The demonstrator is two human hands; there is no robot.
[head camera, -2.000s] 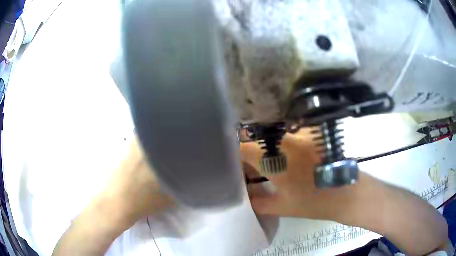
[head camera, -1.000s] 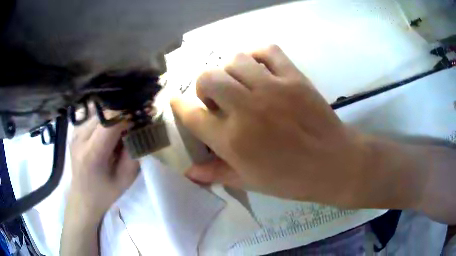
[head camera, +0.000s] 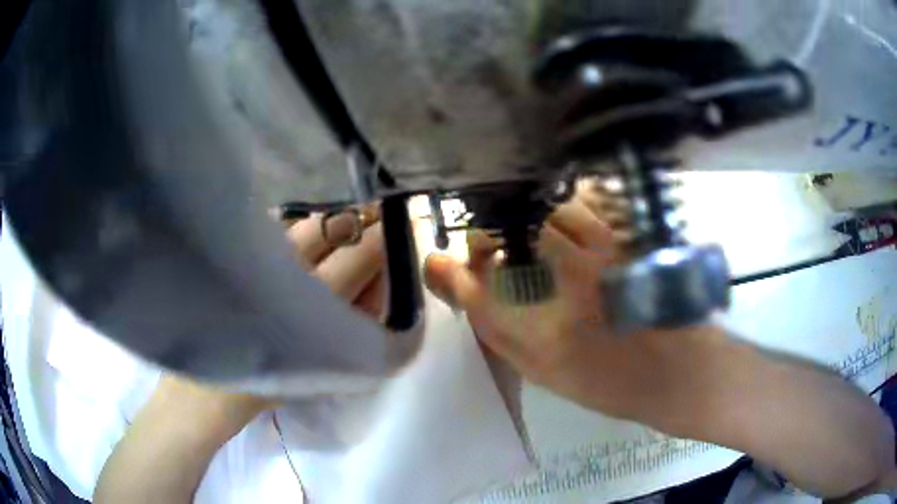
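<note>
The sewing machine head (head camera: 443,108) fills the upper view, close and blurred. Its tension knob (head camera: 669,285) and smaller knurled knob (head camera: 524,281) hang in front of my right hand (head camera: 551,285). My right hand is bent, with a fingertip on the white fabric (head camera: 423,413) near the needle area. My left hand (head camera: 344,256) is partly hidden behind the machine's guard; its fingers show left of the dark bar (head camera: 400,266). Whether it grips the fabric cannot be told. The fabric runs from between my hands down to the near edge.
Red and black snips (head camera: 870,234) lie at the right of the bed. A printed ruler (head camera: 629,471) runs along the near table edge (head camera: 688,490). A dark edge line (head camera: 787,268) crosses the table at right.
The view has swung, so the machine head again covers more of the picture and hides parts of both hands. The fabric still lies between the hands.
</note>
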